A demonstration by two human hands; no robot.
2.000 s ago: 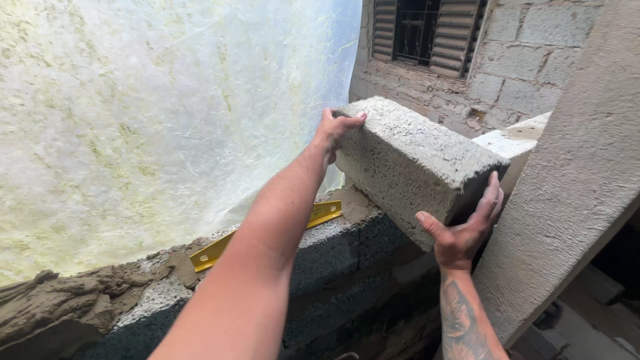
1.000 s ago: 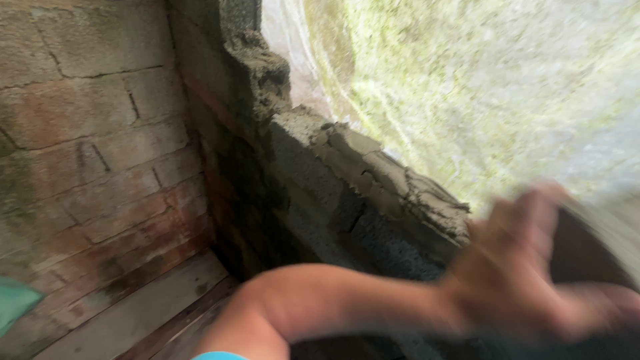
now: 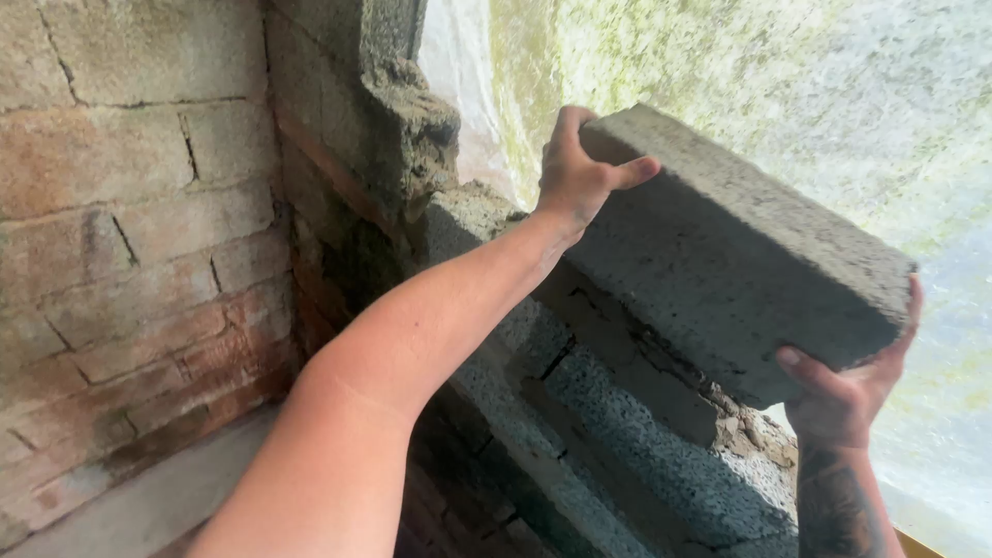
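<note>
A grey concrete block (image 3: 721,271) is gripped between my two hands, over the mortared top of a block wall (image 3: 659,434). My left hand (image 3: 581,174) holds its upper left end, thumb along the top edge. At the lower right end my right hand (image 3: 852,380) grips it, thumb on the near face and fingers around the end. The block slants down to the right. Wet mortar (image 3: 744,426) shows along the wall top below it; whether the block touches the mortar cannot be told.
An old block wall (image 3: 139,194) with open joints stands at the left. A rough, broken wall end (image 3: 415,124) juts up beside the wall top. Behind the block hangs a translucent, stained plastic sheet (image 3: 775,93). Part of a yellow level (image 3: 914,545) shows at the lower right.
The view has swung far to the left, to the wall corner. Both hands have carried the block from beside the sloping grey surface to over the mortar bed.
</note>
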